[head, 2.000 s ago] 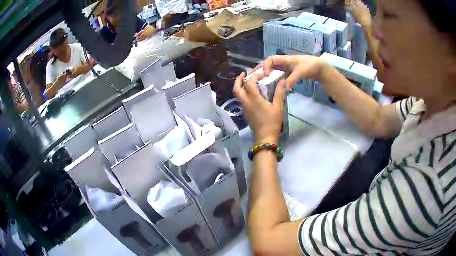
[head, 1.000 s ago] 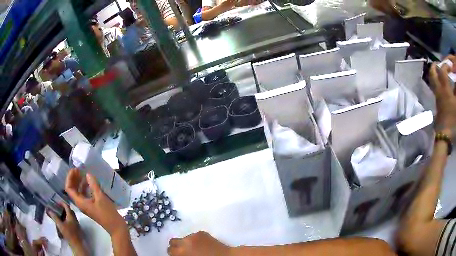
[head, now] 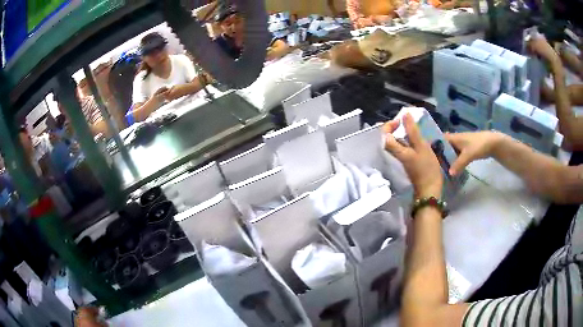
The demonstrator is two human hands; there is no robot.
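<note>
Neither of my hands can be made out. Several open retail cartons (head: 257,305) stand grouped in front of me with flaps up, dark product pictures on their fronts. White wrapped products (head: 318,265) show inside some. One carton has a folded white tuck flap (head: 362,205). At the right, another person's two hands (head: 427,150) hold a pale blue-grey carton (head: 441,142), tilted, beside the group. A small blurred piece of a hand (head: 89,316) shows at the bottom left edge; whose it is cannot be told.
Closed cartons (head: 470,75) are stacked at the upper right. Black round parts (head: 153,241) lie beyond the bench edge on the left, behind a green metal frame (head: 61,239). A dark conveyor belt (head: 198,131) runs beyond. A person in white (head: 167,76) sits across it.
The view has swung back right from the left tabletop; the small dark parts and the forearm along the bottom have left it. The other person's carton is now tilted and more exposed.
</note>
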